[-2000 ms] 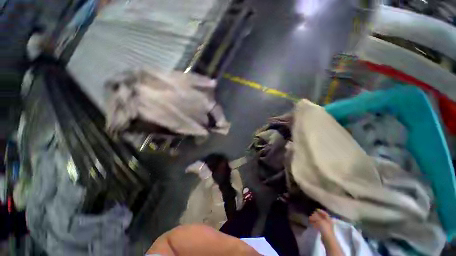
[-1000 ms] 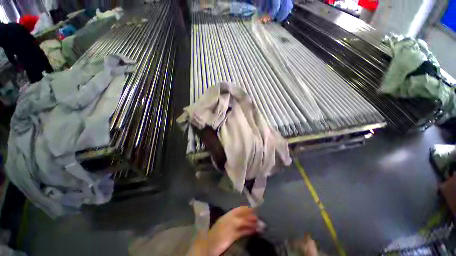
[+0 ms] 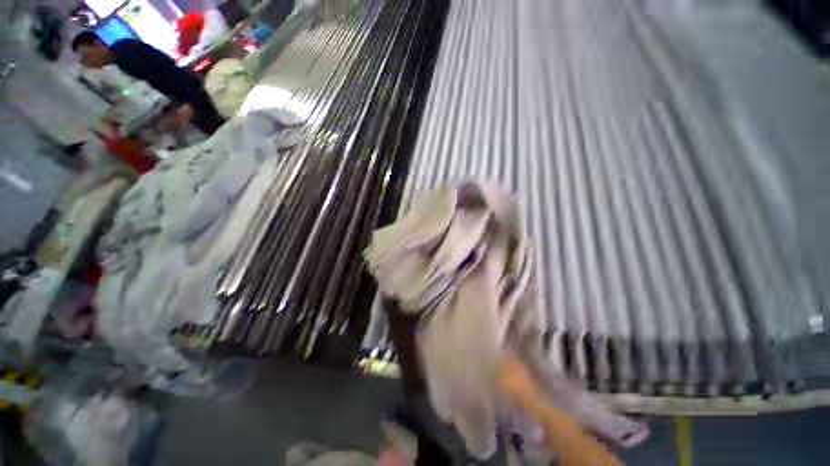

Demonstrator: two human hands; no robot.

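A heap of beige garment pieces [image 3: 473, 300] hangs over the near edge of the pale slatted rack, with a dark brown part on its left side. My right hand [image 3: 519, 378] reaches in from the lower right and lies against the lower part of the heap. It is blurred, and its fingers cannot be made out. My left hand [image 3: 398, 449] is a small blurred patch at the bottom edge, mostly cut off. Another beige piece [image 3: 328, 455] shows beside it; whether the hand holds this piece cannot be told.
The pale slatted rack [image 3: 619, 200] fills the centre and right. A darker metal rack [image 3: 318, 218] stands left of it, with a large light-grey garment heap [image 3: 173, 246] over its left side. A person in dark clothes [image 3: 159, 73] bends at the upper left. Grey floor [image 3: 273, 414] shows below.
The view has turned and come closer to the racks, so the beige heap appears larger. My right hand has moved up from the bottom edge to the heap. My left hand now shows less, lower down.
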